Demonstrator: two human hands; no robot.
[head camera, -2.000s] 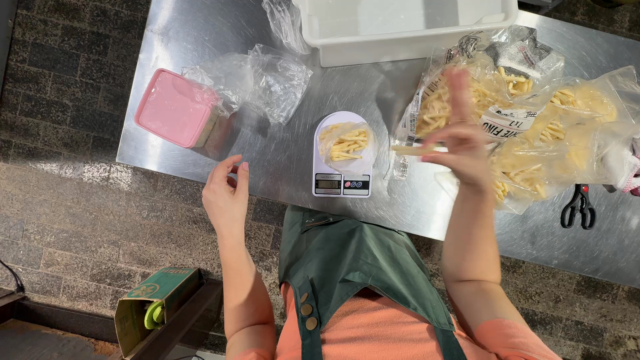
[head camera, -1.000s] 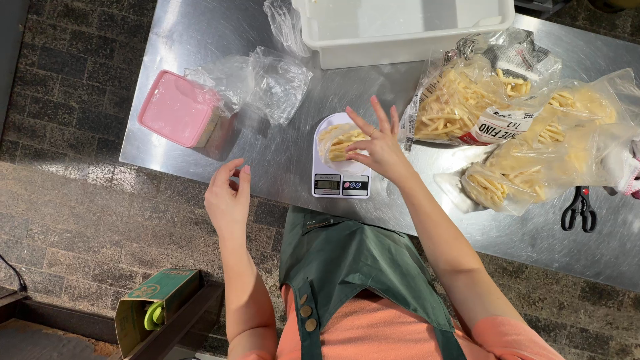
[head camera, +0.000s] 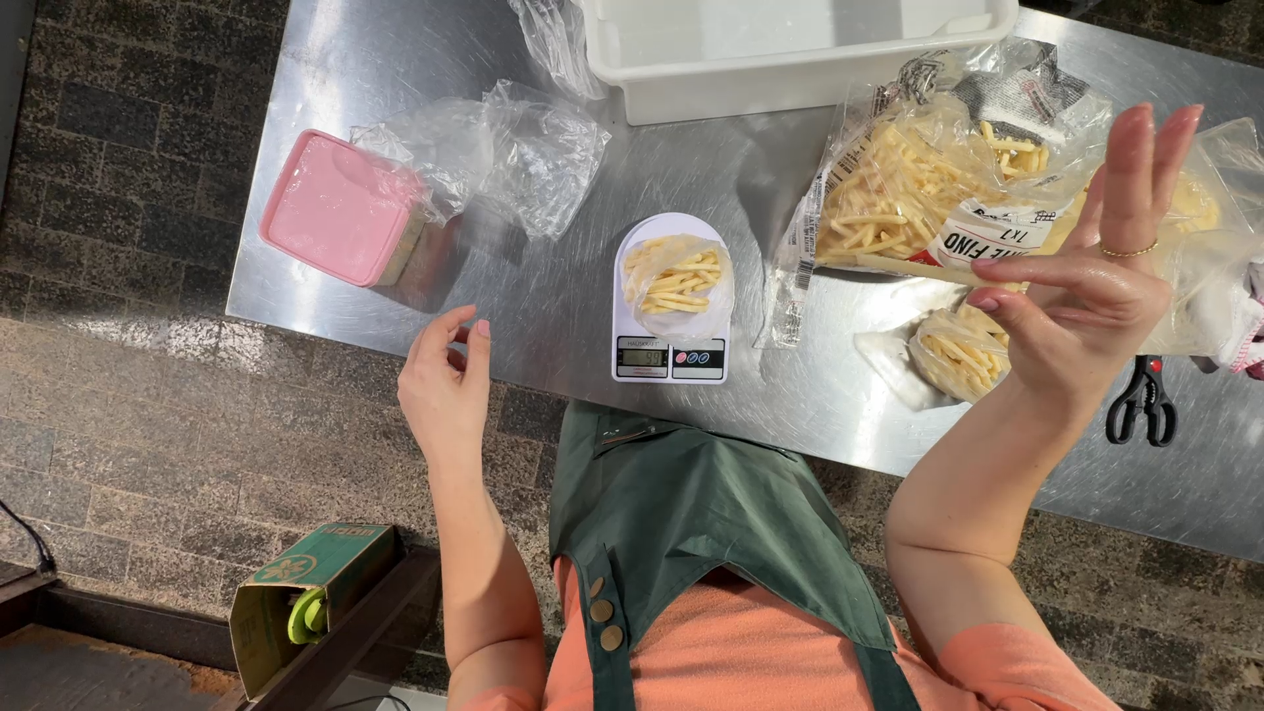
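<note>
A clear plastic bag of pale French fries (head camera: 675, 280) lies on a white digital kitchen scale (head camera: 624, 326), whose display is lit. My right hand (head camera: 1081, 267) is raised over the bags at the right and pinches a single fry (head camera: 894, 265) between thumb and forefinger, its other fingers spread upward. Beneath it lie a large open printed bag of fries (head camera: 879, 193) and a smaller bag of fries (head camera: 956, 355). My left hand (head camera: 446, 380) hangs at the table's front edge, left of the scale, fingers loosely curled with nothing in them.
A pink-lidded container (head camera: 336, 207) stands at the left beside crumpled clear plastic bags (head camera: 543, 158). A white plastic tub (head camera: 731, 89) stands at the back of the steel table (head camera: 553, 341). Black-handled scissors (head camera: 1143, 405) lie at the right. Below left is a green cardboard box (head camera: 326, 563).
One second ago my right hand was over the bag on the scale; it has moved right, above the large bags, with a fry in its fingers. My left hand has stayed about where it was.
</note>
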